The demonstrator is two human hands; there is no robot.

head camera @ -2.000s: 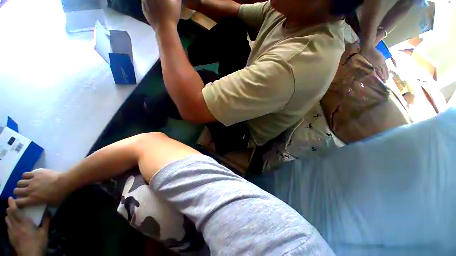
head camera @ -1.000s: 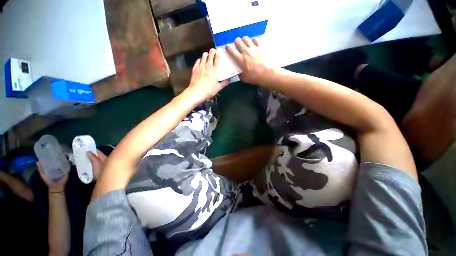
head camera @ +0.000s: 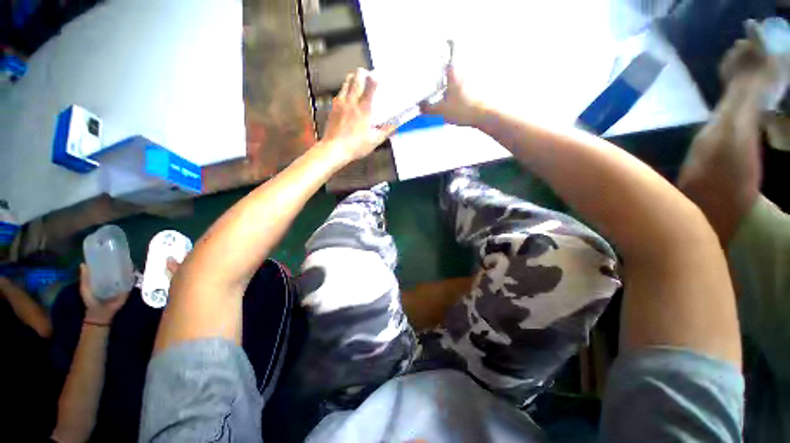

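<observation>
A pale, glare-washed piece, seemingly the white part of a retail box (head camera: 405, 115), is between my hands over the near edge of the white-covered table. Its thin lower edge shows; its upper part merges with the bright surface. My left hand (head camera: 351, 119) is at its left end, fingers pointing up and thumb near the lower edge. My right hand (head camera: 456, 99) grips its right end, with a thin upright edge beside the fingers. A blue strip (head camera: 420, 124) shows just below it. What is inside the piece cannot be seen.
A blue and white box (head camera: 622, 93) stands on the table at right, near another person's raised arm (head camera: 723, 147). At left are two more blue and white boxes (head camera: 78, 138) (head camera: 173, 169). A person there holds a frosted oval case (head camera: 108, 262) and a white oval insert (head camera: 163, 268).
The view swung from the right to my lap and table. Since one second ago, my hands have moved apart and the pale piece between them is tilted. The neighbour still holds the oval parts.
</observation>
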